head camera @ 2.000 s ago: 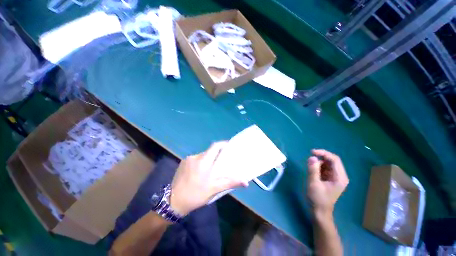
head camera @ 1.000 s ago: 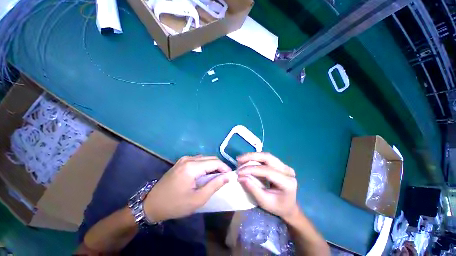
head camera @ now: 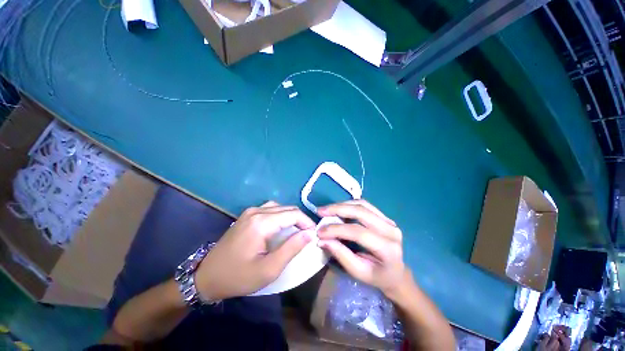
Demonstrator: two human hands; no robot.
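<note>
My left hand holds a white sheet, which is bent and hangs below the fingers. My right hand meets it at the sheet's upper edge, thumb and fingers pinched there. Whether a small piece is between the right fingertips cannot be told. A white plastic frame lies flat on the bench just beyond my fingertips, its near side partly hidden by the right hand. A thin wire reaches the frame's right corner.
An open carton with white frames stands at the back. Small white tabs and a curved wire lie on the green bench. A metal post rises at right. A floor carton is left, a small carton right.
Two seconds ago my right hand was apart at the right; it came to the sheet and stays there. Since one second ago the sheet has bent into a stronger curve.
</note>
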